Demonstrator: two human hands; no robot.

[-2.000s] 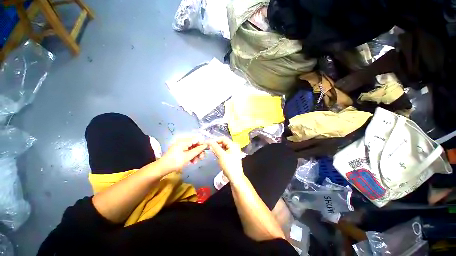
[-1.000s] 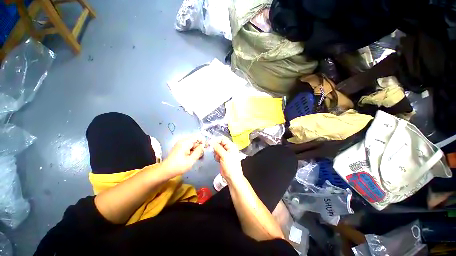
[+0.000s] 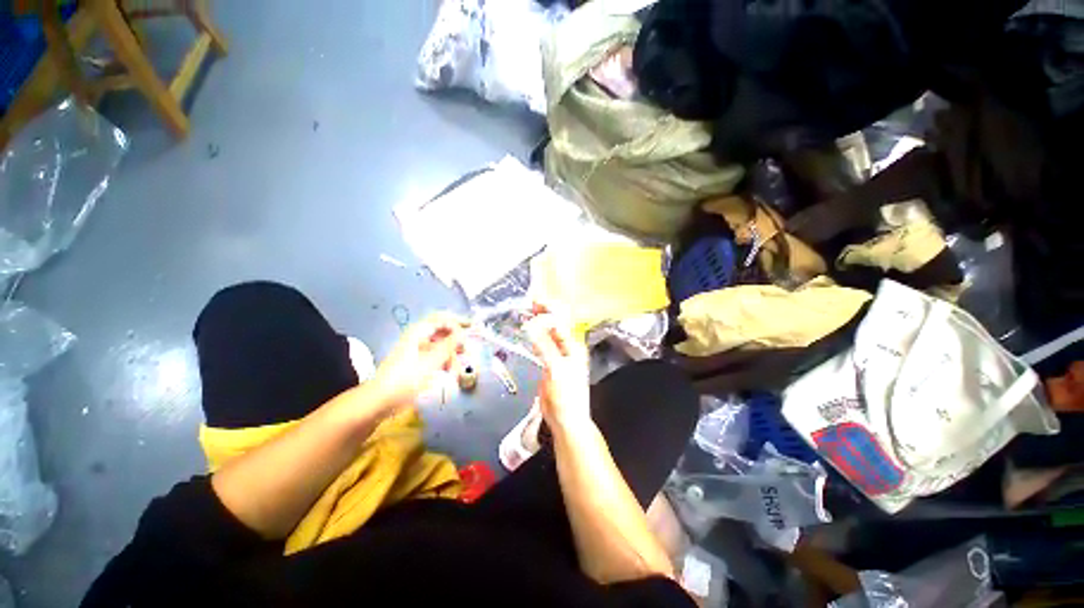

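My left hand [image 3: 420, 361] and my right hand [image 3: 556, 344] are raised over the floor in front of my lap, a short gap apart, fingertips pinched. A thin pale line, which looks like thread [image 3: 499, 341], runs between them. A needle is too small to make out. The mustard-yellow cloth [image 3: 372, 481] lies bunched over my lap, and neither hand touches it. A small spool [image 3: 467, 377] stands on the floor below, between the hands. A slim pale item [image 3: 506, 378] lies beside it.
A red item [image 3: 476, 480] lies near my foot. Brighter yellow cloth [image 3: 618, 283] and white sheets lie ahead. An olive-beige heap [image 3: 624, 143], tan cloth, a canvas tote [image 3: 921, 392] and clear bags are at the right. A wooden stool [image 3: 137, 71] is at the upper left.
My hands have moved apart, with the pale line now seen between them. The small spool and slim item on the floor have come into view. The view has shifted slightly.
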